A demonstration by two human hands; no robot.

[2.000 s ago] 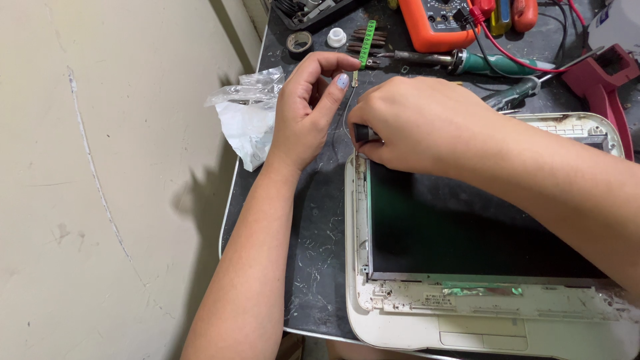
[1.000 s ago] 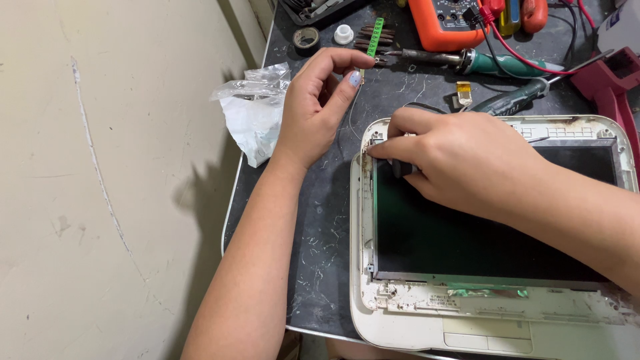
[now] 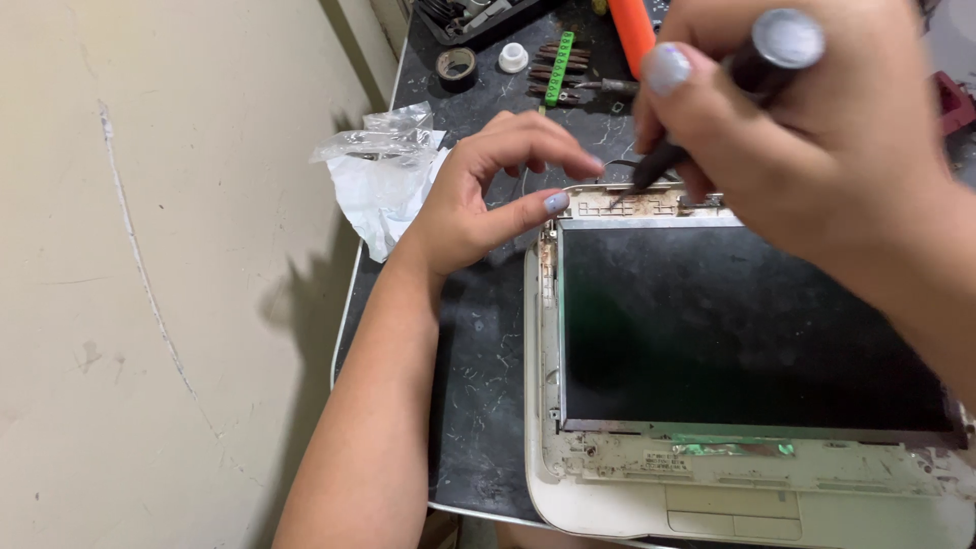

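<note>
A laptop's LCD panel (image 3: 732, 328) lies in its white lid (image 3: 553, 450), over the white laptop base (image 3: 610, 507). My right hand (image 3: 793, 130), slightly blurred, holds a dark-handled screwdriver (image 3: 663, 164) above the lid's top edge, its thin tip over the stained plastic left of centre. My left hand (image 3: 503, 183) is by the lid's upper left corner, fingers apart, with the thumb at the corner. Between its finger and thumb nothing shows. A dark cable (image 3: 621, 163) curves just behind the lid's top edge.
Crumpled clear plastic and white paper (image 3: 381, 183) lie left of my left hand. Behind are a roll of black tape (image 3: 456, 70), a white plastic cap (image 3: 513, 57), a green holder of screwdriver bits (image 3: 560, 69), a black tray (image 3: 488, 21) and an orange-cased tool (image 3: 631, 34). A wall (image 3: 191, 274) stands left.
My right hand has lifted from the lid's upper left corner, the screwdriver now plainly in view. My left hand has come down from beside the green bit holder to that corner.
</note>
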